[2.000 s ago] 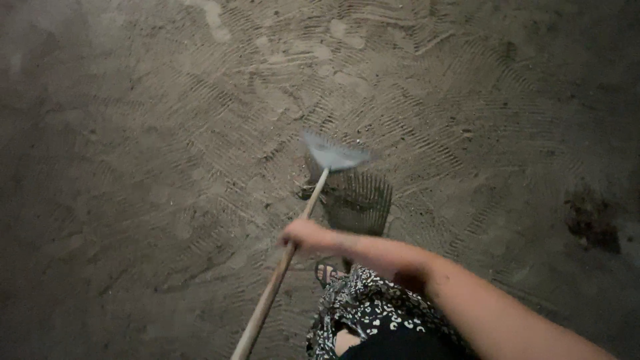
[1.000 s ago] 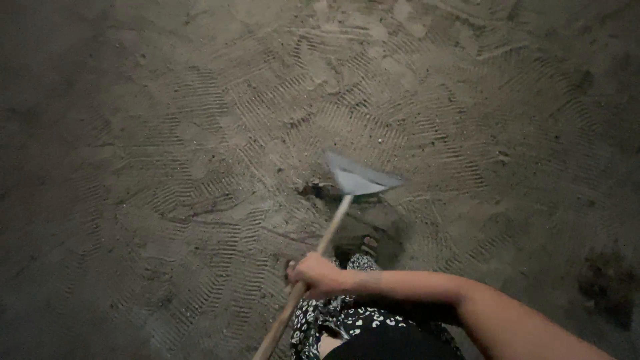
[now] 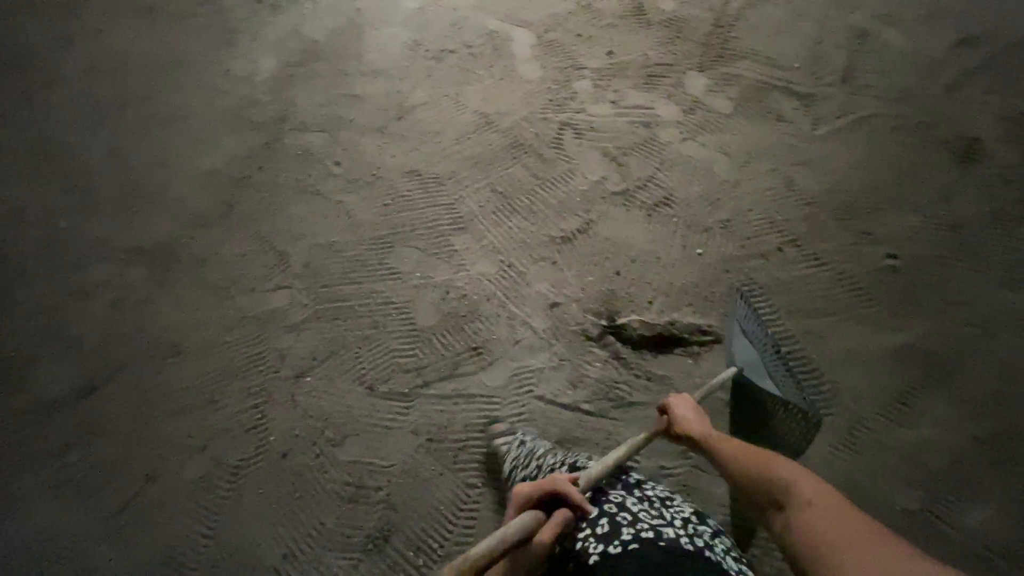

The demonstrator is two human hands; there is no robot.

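My right hand (image 3: 685, 419) is closed around the wooden handle of a rake (image 3: 768, 360), near the rake's head. Lower on the same handle, my left hand (image 3: 546, 512) grips it in front of my patterned clothing. The grey, fan-shaped rake head with its short teeth is at the right, tilted and seemingly raised, with a dark shadow below it. Left of the head lies a small dark heap of debris (image 3: 660, 334) on the bare dirt.
Sandy ground (image 3: 448, 240) covered in rake marks and footprints spreads all around. My foot (image 3: 501, 436) shows beneath the patterned cloth. The left and right sides are dim.
The rake head has swung to the right, away from the dark debris that it partly covered a second ago. My left hand is now in view on the handle.
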